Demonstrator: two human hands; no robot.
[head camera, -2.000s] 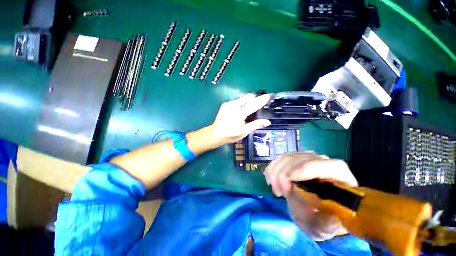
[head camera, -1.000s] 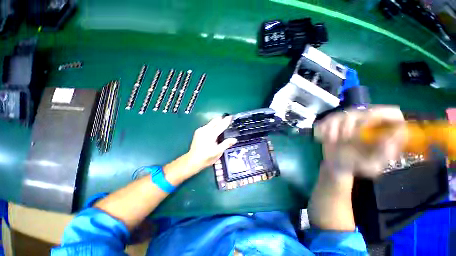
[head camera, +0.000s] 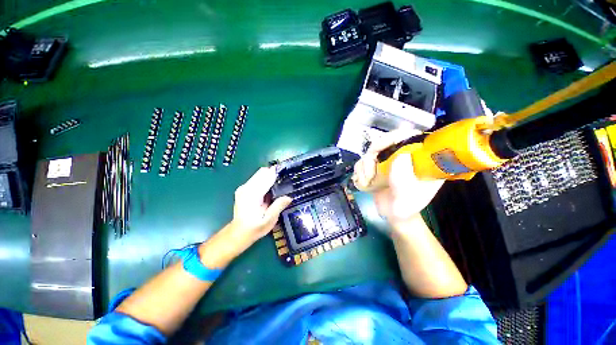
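Note:
A black hinged camera unit (head camera: 314, 217) lies open in a brown jig (head camera: 305, 256), its screen and button marks facing up. My left hand (head camera: 254, 205) holds the raised half of the unit at its left edge. My right hand (head camera: 398, 182) grips an orange electric screwdriver (head camera: 452, 153), pointing left. Its tip is hidden by my fingers, beside the right end of the raised half and close to the front of the white-grey screw feeder (head camera: 398, 87). Whether the tip touches anything cannot be told.
Filled strips (head camera: 182, 138) and thin dark rods (head camera: 117, 185) lie left of centre, beside a dark grey box (head camera: 64, 236). A black parts tray (head camera: 540, 236) with silver rows stands at right. Black units (head camera: 368, 30) lie at the back. A strap and cable run up right from the screwdriver.
The view has shifted. My right hand with the screwdriver has moved from over the tray area back left, beside the feeder and unit. My left hand still holds the raised half.

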